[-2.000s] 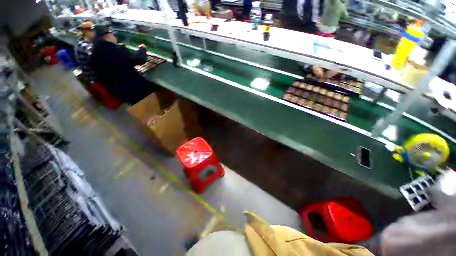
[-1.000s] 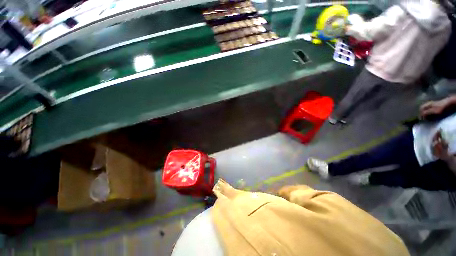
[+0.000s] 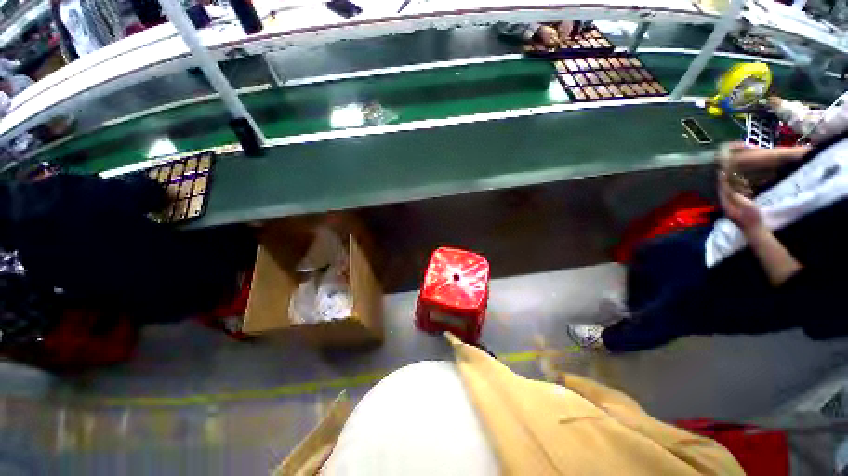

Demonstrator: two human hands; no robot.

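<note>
Neither of my hands is in the picture; only my tan jacket and white shirt show at the bottom. Nearest in front of me, a red plastic stool (image 3: 456,281) stands on the floor beside the dark-green bench (image 3: 390,167). Left of it is an open cardboard carton (image 3: 365,296) with white, bag-like filling (image 3: 323,296). A black tray with tan blocks (image 3: 191,186) lies on the bench at the left. Another such tray (image 3: 609,77) lies on the green conveyor belt at the upper right.
A person in dark clothes sits at the left (image 3: 102,251). A standing person in dark trousers (image 3: 693,279) is close on the right. A phone (image 3: 695,130) and yellow fan (image 3: 742,88) are at the bench's right end. White posts rise from the bench. A yellow line (image 3: 279,387) crosses the floor.
My view has swung right, then partly back left, and now faces the bench. The person in dark trousers now stands by the bench, nearer its right end. My hands appear in no frame.
</note>
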